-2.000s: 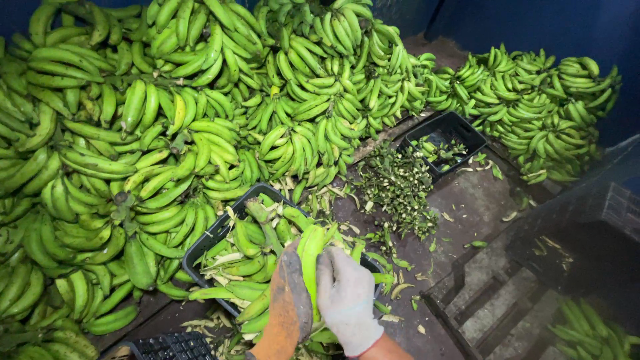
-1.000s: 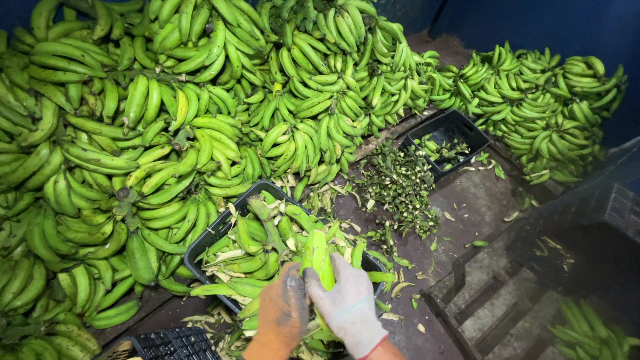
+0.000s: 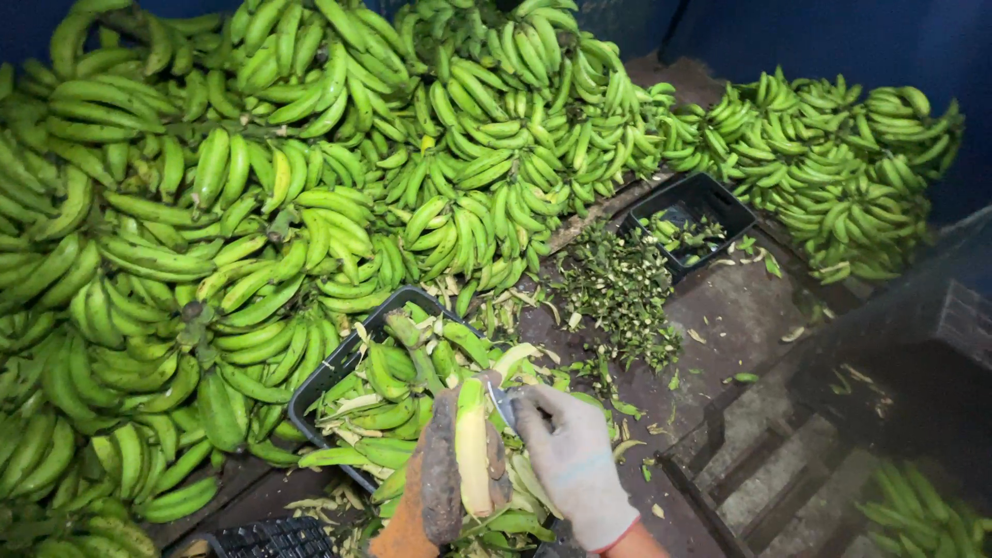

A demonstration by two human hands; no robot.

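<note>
My left hand (image 3: pixel 446 465), in a dirty orange and dark glove, grips a partly peeled green plantain (image 3: pixel 472 449); its pale flesh shows along the front and green skin stays near the top. My right hand (image 3: pixel 570 453), in a whitish glove with a red cuff, holds a small knife (image 3: pixel 502 403) whose metal blade lies close to the plantain's upper right side. A strip of peel (image 3: pixel 515 356) stands out beyond the blade. Under both hands is a dark plastic crate (image 3: pixel 306 395) full of green plantains and peels, partly hidden by my hands.
Large heaps of green plantain bunches (image 3: pixel 263 256) fill the left and back, with another heap (image 3: pixel 837 170) at the right rear. A black crate (image 3: pixel 732 225) stands by a pile of trimmings (image 3: pixel 620 294). Slatted wood (image 3: pixel 759 465) lies at right; a black crate's edge (image 3: pixel 271 539) shows below.
The plantain in my left hand, green on its visible side before, now shows pale flesh. My right hand has moved a little down and away from my left, and the blade has come into view.
</note>
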